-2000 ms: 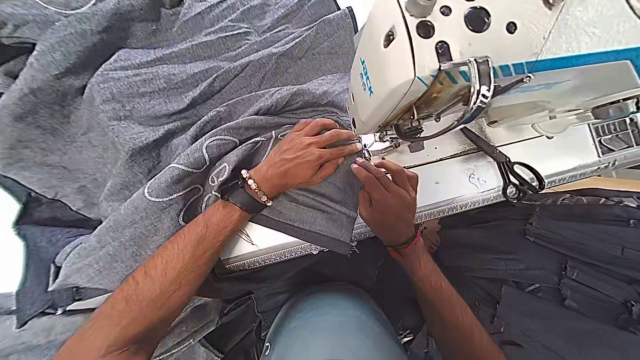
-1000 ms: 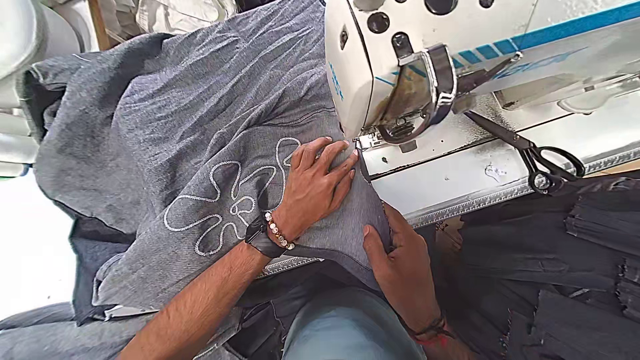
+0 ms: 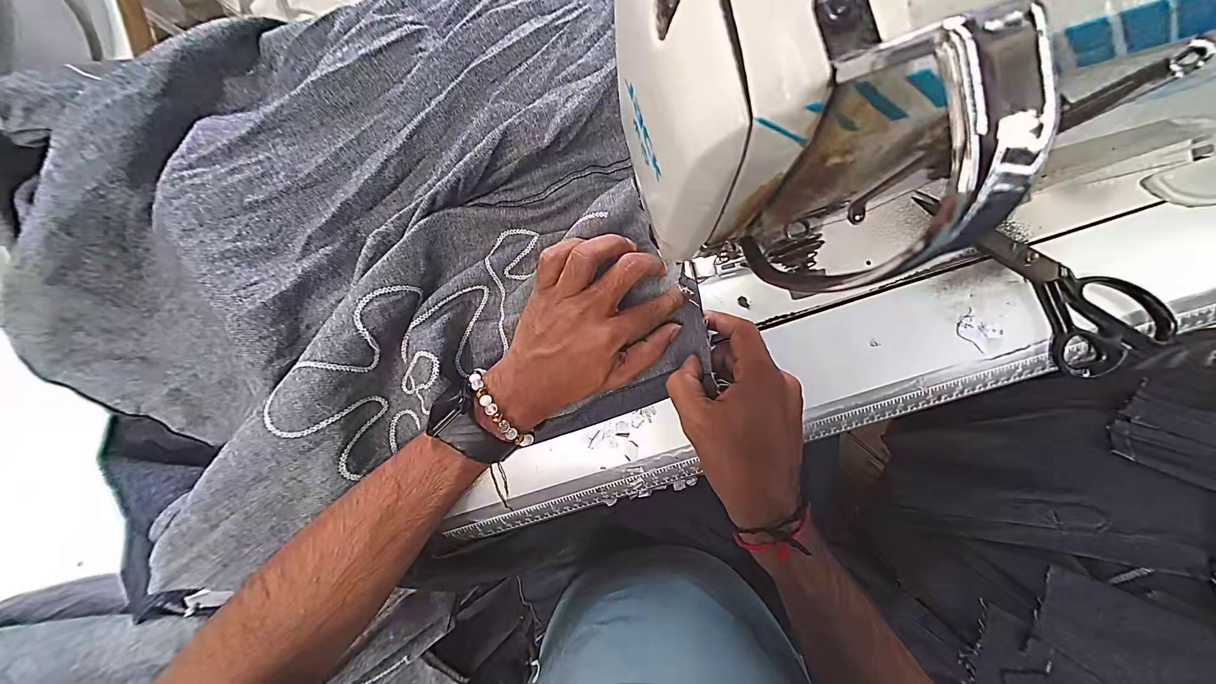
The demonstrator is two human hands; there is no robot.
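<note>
Grey denim-like fabric (image 3: 285, 218) with white flower-shaped stitching spreads over the bed of a Jack sewing machine (image 3: 684, 114). My left hand (image 3: 589, 332) lies on the fabric with its fingers spread, the fingertips close to the presser foot area. Between thumb and fingers, my right hand (image 3: 746, 408) pinches the fabric's edge just in front of the needle area. The needle itself is hard to make out behind the machine head. A beaded bracelet and a black band circle my left wrist; red and dark threads circle the right.
Black-handled scissors (image 3: 1073, 294) lie on the machine bed at the right. A measuring tape strip (image 3: 950, 394) runs along the table's front edge. Dark fabric pieces (image 3: 1026, 494) are heaped at the lower right, and more grey cloth (image 3: 57, 636) lies at the lower left.
Since one second ago, my right hand has moved up the fabric's edge toward the presser foot, and its fingers have closed in a pinch. My left hand remains spread on the fabric.
</note>
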